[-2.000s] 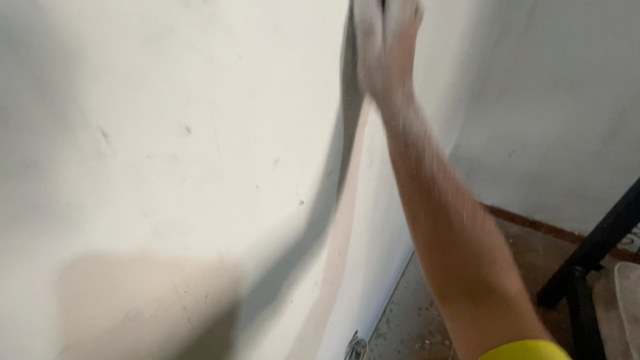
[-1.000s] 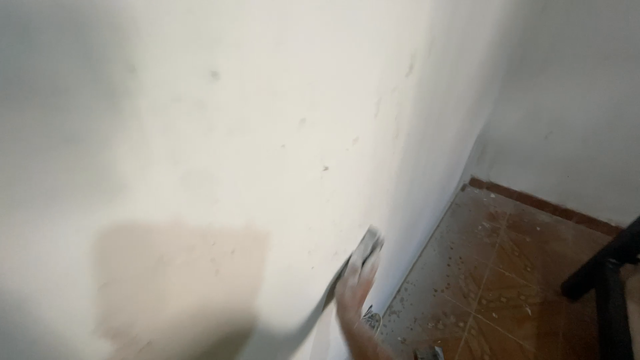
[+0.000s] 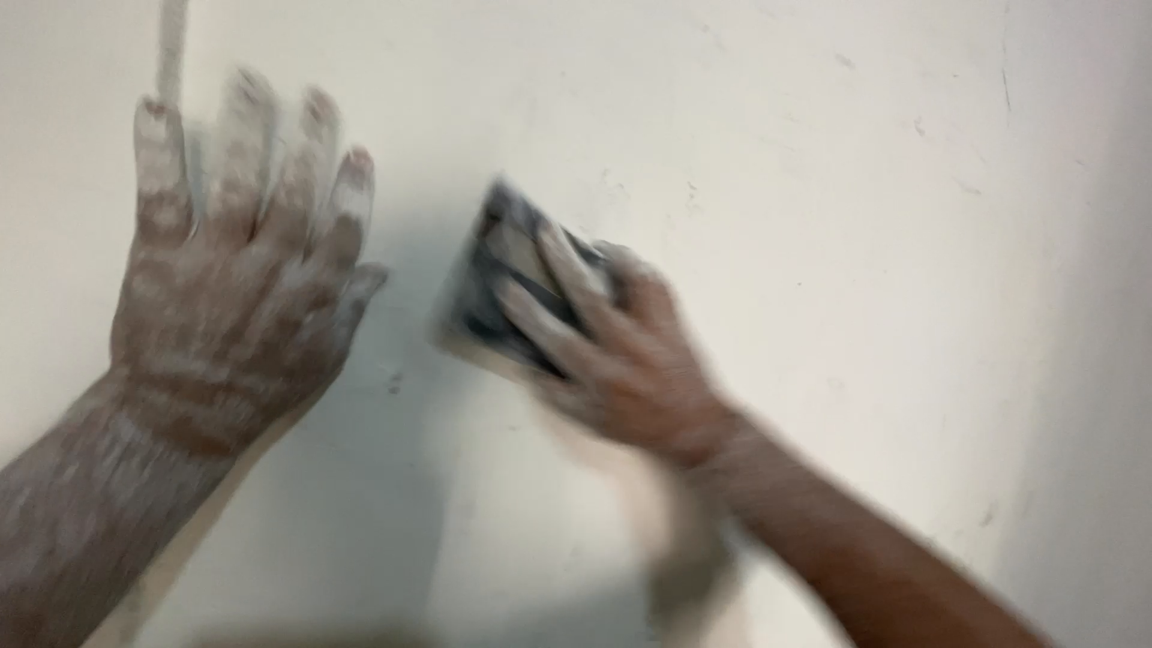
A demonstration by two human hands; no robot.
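Note:
White dust covers my left hand (image 3: 238, 297), which lies with its fingers spread and palm toward the pale wall (image 3: 855, 225), at the left of the view. To its right, my right hand (image 3: 621, 351) holds a dark, flat rectangular sanding block (image 3: 517, 270) against the wall, with the fingers laid over its back. Motion blurs the block and the right hand. The block's underside and the right thumb are not clearly seen. Small marks and scuffs dot the wall around both hands.
Shadows of the arms and hands fall on the wall below and between them. A thin dark scratch (image 3: 1006, 85) runs down the wall at the upper right. The wall's right side lies in grey shade.
The view has swung away from the floor and corner to face the wall. My left hand has come into view against the wall. The right hand appears higher in view, with the block.

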